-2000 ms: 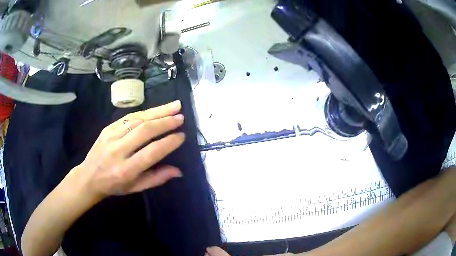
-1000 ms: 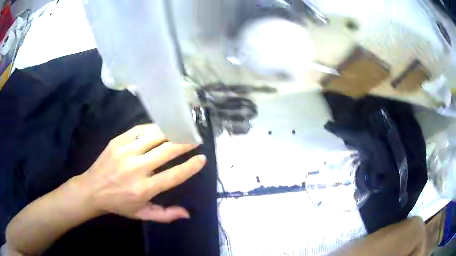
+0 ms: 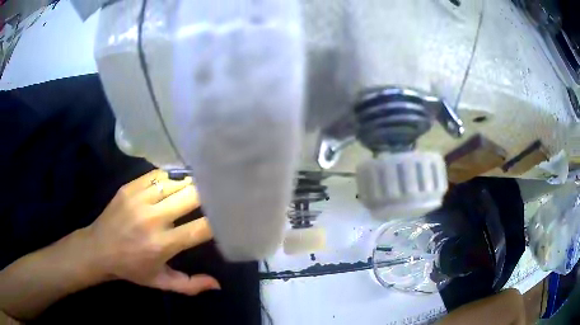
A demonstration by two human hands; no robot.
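Observation:
The black garment [image 3: 51,139] lies over the left of the table, its straight edge running down beside the white bed. My left hand [image 3: 143,238] rests on it, palm down and fingers spread, with the fingertips hidden behind a pale blurred machine part [image 3: 238,139]. Only my right forearm shows at the bottom right; the hand is out of the picture. The off-white sewing machine head [image 3: 381,51] fills the top, with a ribbed white tension knob [image 3: 402,184]. The needle area is hidden.
A clear round spray bottle [image 3: 407,257] with a black trigger stands right of centre, in front of a separate black cloth [image 3: 509,203]. Crumpled clear plastic [image 3: 554,219] lies at the far right. Brown patches [image 3: 477,155] show on the machine.
The view has moved closer to the machine head, which now covers much more of the picture. My left hand stays flat on the garment. My right hand has left the picture.

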